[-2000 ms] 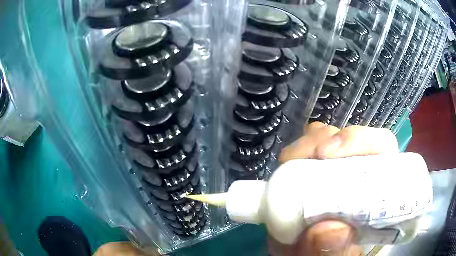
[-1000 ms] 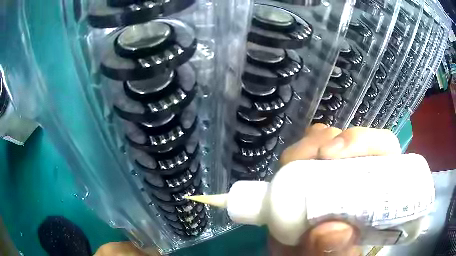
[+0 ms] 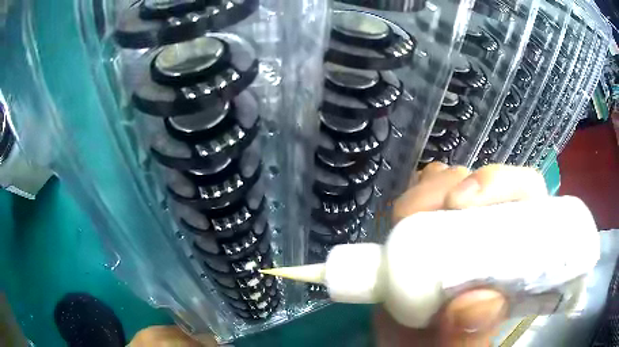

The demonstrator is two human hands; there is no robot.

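Note:
My right hand [image 3: 468,188] holds the white squeeze bottle [image 3: 492,251] sideways, fingers above and below it. Its thin pale-yellow nozzle [image 3: 295,272] points left, with the tip at the edge of a part low in the left row. Glossy black round parts [image 3: 186,61] overlap in long rows in the clear plastic tray [image 3: 298,135]. Several lowest parts in the left row show whitish spots on their edges; those higher up show shiny silver spots. My left hand [image 3: 159,337] is cut off by the bottom edge, at the tray's lower left corner. Its fingertips and grip are hidden.
A green surface [image 3: 41,237] shows under the tray at left. A dark rounded object [image 3: 88,320] lies at the lower left, and a pale block [image 3: 30,179] is at the left edge. A dark red surface [image 3: 592,169] and a grey-white surface are at right.
The bottle and my right hand have moved slightly right, and the bottle has rolled a little. A white spot now shows on the part where the nozzle tip was. The tray has shifted slightly.

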